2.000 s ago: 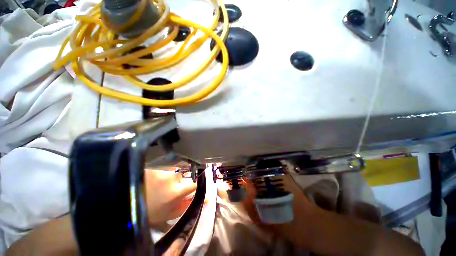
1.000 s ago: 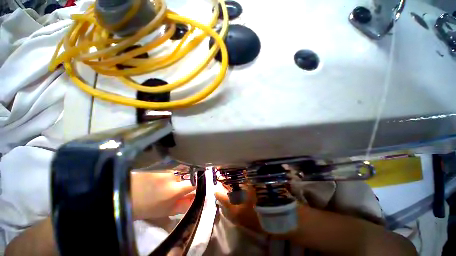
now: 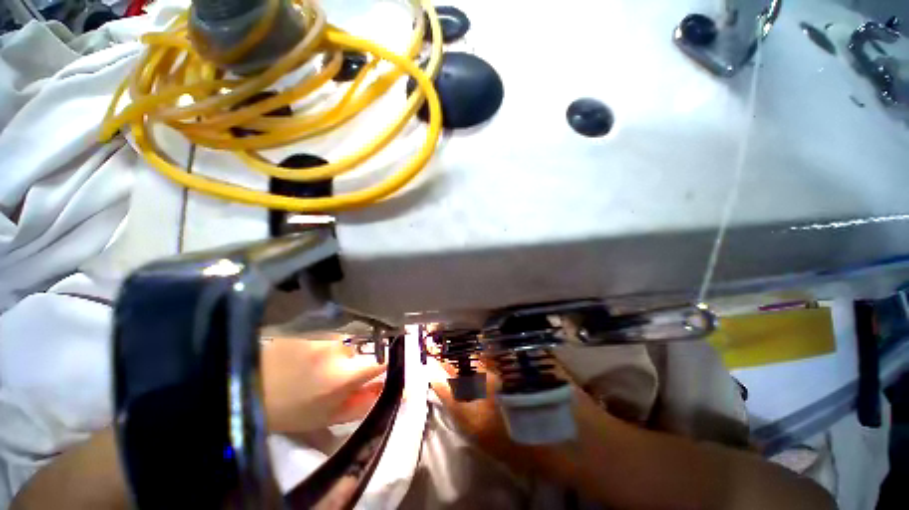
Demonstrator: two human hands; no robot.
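Observation:
Pale fabric (image 3: 439, 463) lies under the lit needle area (image 3: 424, 344) at the lower middle. A narrow dark strip and a white strip (image 3: 407, 428) run down from the needle area. My left hand (image 3: 317, 383) lies left of the needle, its fingers near the light, partly hidden by a glossy black part. My right hand (image 3: 473, 408) is right of the needle on the fabric, partly hidden by the tension knob (image 3: 538, 413). The fingertips of both hands are hard to make out, and I cannot tell whether they pinch the fabric.
The white machine head (image 3: 588, 189) fills the upper view, with a coiled yellow cord (image 3: 289, 189) on top. The glossy black part (image 3: 174, 388) stands at lower left. White fabric heaps (image 3: 60, 179) lie left. A yellow patch (image 3: 777, 337) lies right. A thread runs down the head.
The view shifts slightly. The fabric folds right of the white strip have changed a little. Both hands stay beside the needle area.

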